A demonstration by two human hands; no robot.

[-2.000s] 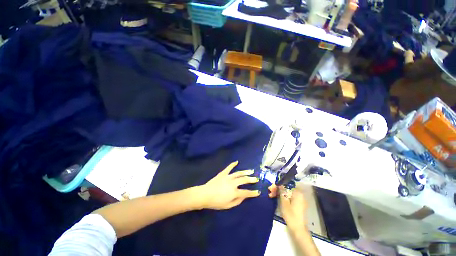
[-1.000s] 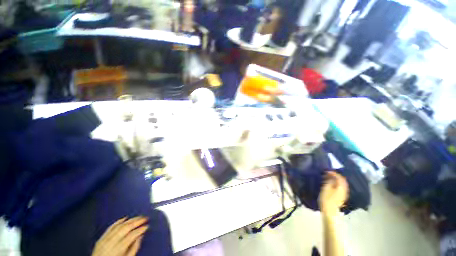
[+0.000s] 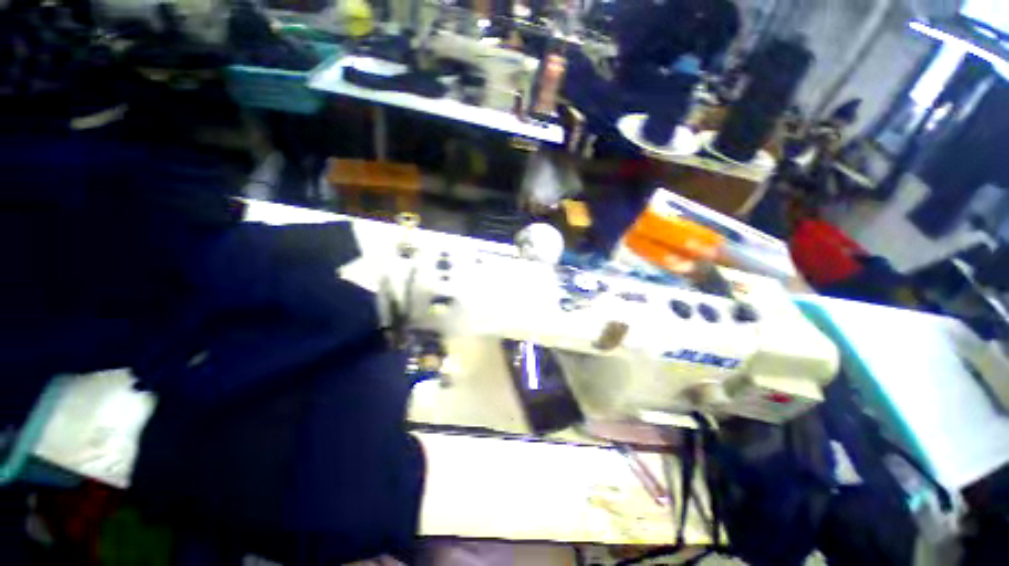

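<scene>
Neither of my hands is in view; the frame is blurred. A dark navy garment piece [image 3: 288, 442] lies on the white table left of the needle area, its right edge near the presser foot [image 3: 426, 352]. It joins a large dark garment pile [image 3: 100, 243] at the left. The white sewing machine [image 3: 498, 299] stretches to the right, with blue lettering. A black phone-like rectangle [image 3: 541, 385] lies flat below the machine arm, with a bright reflection on it.
Thin tools [image 3: 645, 473] lie at the table's front. Dark cloth [image 3: 775, 475] and hanging black straps are at lower right. Behind the machine are a white thread cone [image 3: 540, 241] and an orange and white box [image 3: 686, 238]. A wooden stool [image 3: 374, 186] stands beyond. A turquoise-edged white surface [image 3: 929, 376] is at right.
The view swung right, then partly back left. Two seconds ago both hands were at the cloth by the needle; one second ago my right hand was at the dark cloth at right. Both have left view.
</scene>
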